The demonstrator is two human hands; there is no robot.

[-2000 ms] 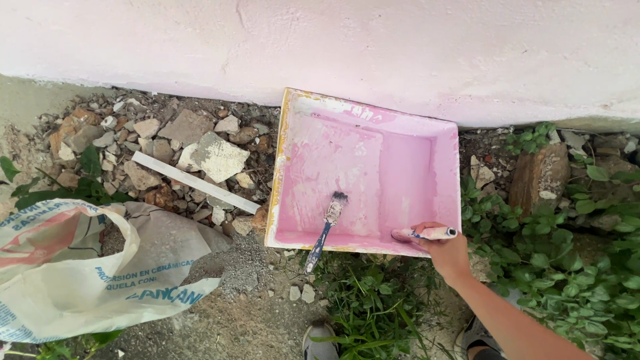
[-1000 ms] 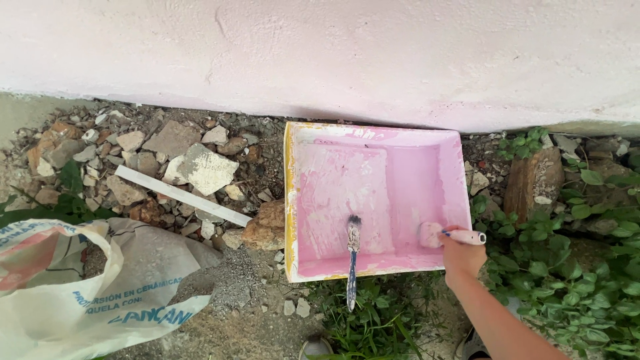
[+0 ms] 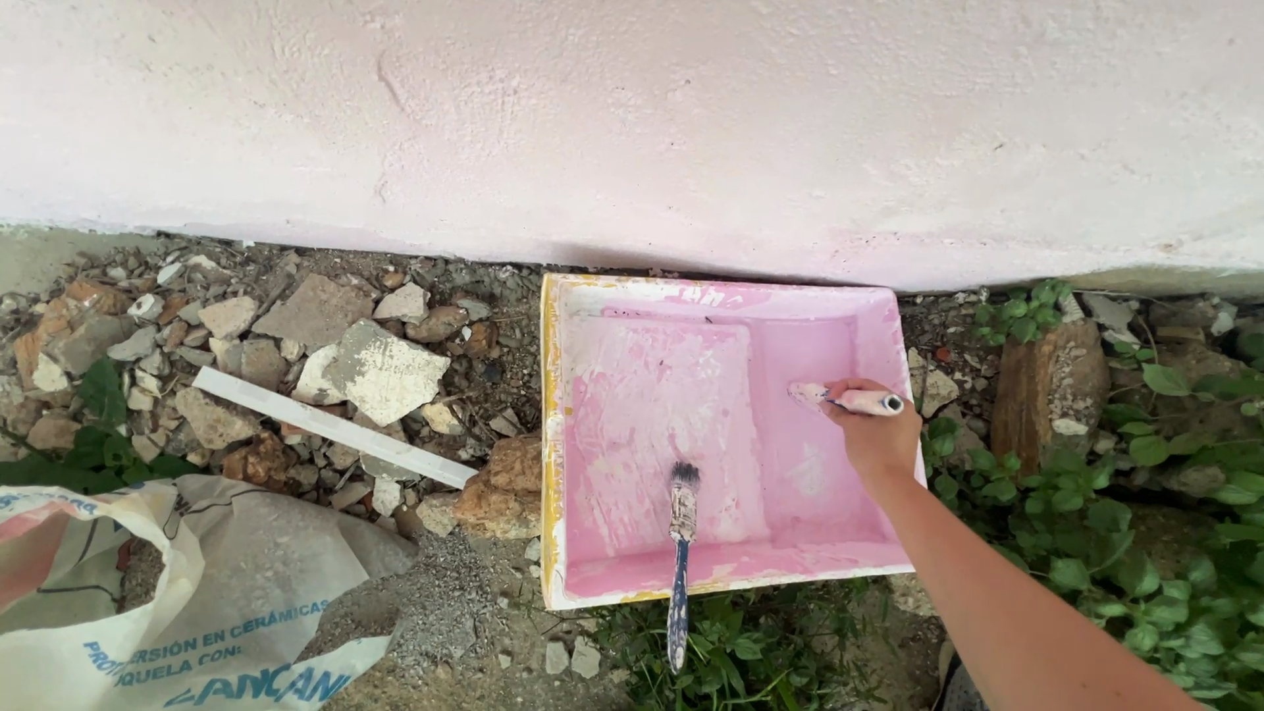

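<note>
My right hand [image 3: 882, 434] grips a paintbrush [image 3: 867, 401] by its pale, paint-marked handle; the brush's head lies low in the right, deeper part of a paint tray [image 3: 555, 444]. Pink paint [image 3: 805, 464] coats the inside of the tray, and yellow and white paint marks its left rim. A second paintbrush [image 3: 679, 563], with a blue handle and dark bristle tips, rests over the tray's near edge, its handle sticking out toward me. My left hand is not in view.
A pale pink wall [image 3: 632, 138] runs behind the tray. Stone rubble [image 3: 316, 311] and a white strip [image 3: 336, 427] lie to the left, above a printed sack [image 3: 247, 602]. Leafy plants [image 3: 1136, 583] and a brown block [image 3: 1050, 390] are at the right.
My right hand has moved with its brush from the near right corner of the tray farther toward the wall. The blue-handled brush still rests on the tray's near edge.
</note>
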